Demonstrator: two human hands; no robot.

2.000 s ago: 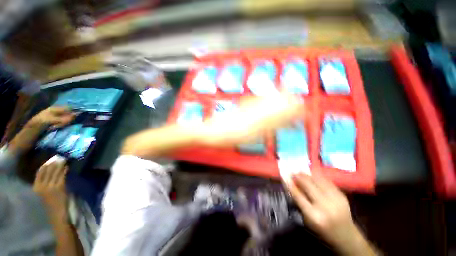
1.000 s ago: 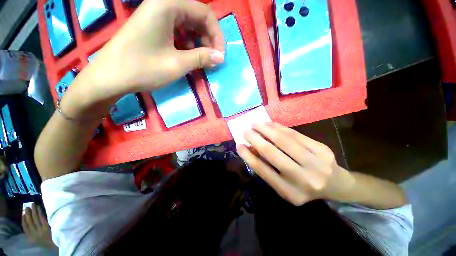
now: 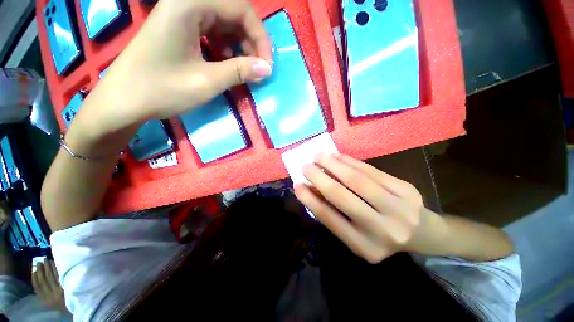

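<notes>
A red foam tray (image 3: 208,188) holds several light-blue phones in two rows. My left hand (image 3: 189,63) is over the upper end of a phone (image 3: 291,100), thumb and forefinger tips close together; whether film is between them cannot be told. My right hand (image 3: 371,210) holds a small white card (image 3: 306,156) at the tray's front edge, just below that phone's lower end. Another phone (image 3: 384,69) lies to the right with dark round lenses at its top. A phone (image 3: 217,129) lies left of the middle one, its top hidden by my left hand.
A brown open box (image 3: 497,163) is below the bench edge at right. Crumpled clear sheets (image 3: 22,94) lie at left. A dark tray with blue phones (image 3: 19,207) and a coworker's hand (image 3: 47,283) are at far left. Another red tray edge (image 3: 560,50) shows at upper right.
The view has swung down and closer over the tray. In the last second my left hand has shifted slightly left; my right hand with the card has barely moved.
</notes>
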